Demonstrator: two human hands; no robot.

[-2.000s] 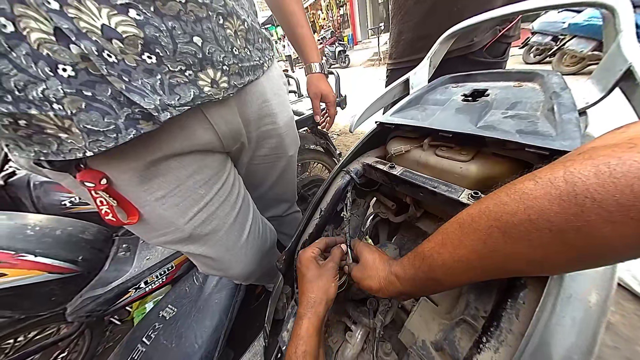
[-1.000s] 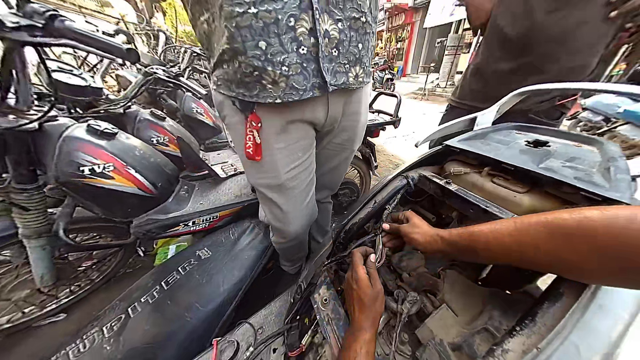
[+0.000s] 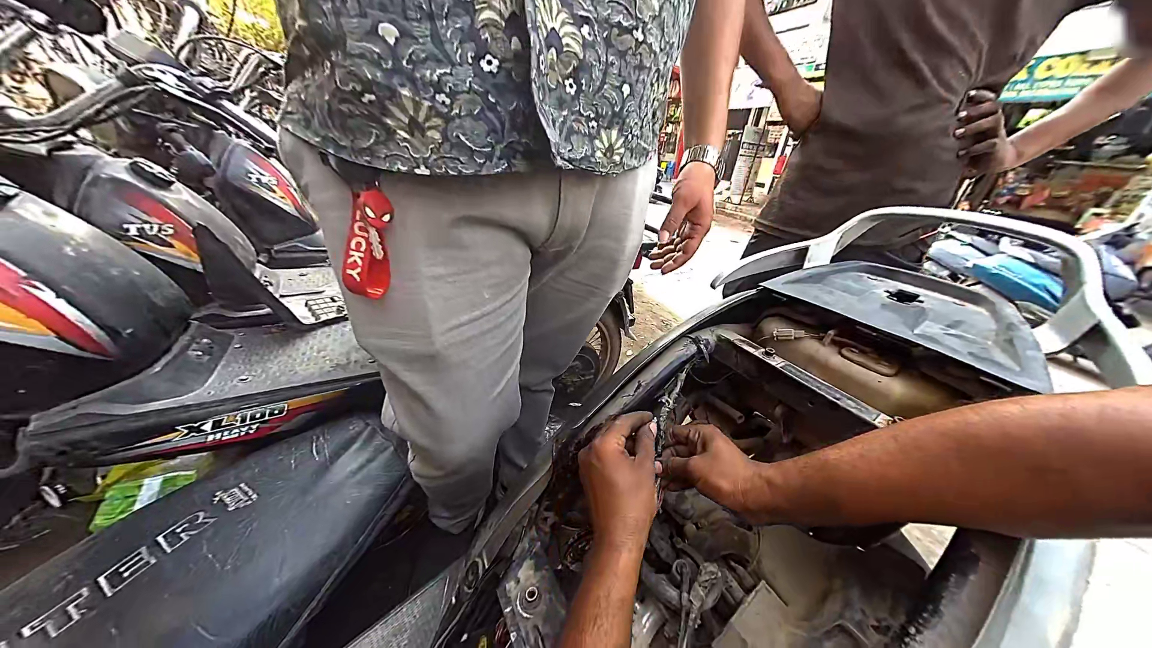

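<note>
The scooter's body is open on top, showing its frame, engine parts and a wiring harness wrapped in dark, worn tape. My left hand pinches the harness from the left side, thumb and forefinger together. From the right, my right hand meets it with its fingertips on the same wires, almost touching the left thumb. What exactly lies between the fingertips is too small to tell. Behind the hands sit a metal cross bar and a beige plastic tank, below the black tail cover.
A person in grey trousers stands close at the left of the scooter; another in a brown shirt stands behind it. A detached-looking black seat lies at lower left, beside parked mopeds. A grey grab rail curves over the tail.
My hands, apart on the wires one second ago with the left lower, are now close together on the harness. The view has shifted.
</note>
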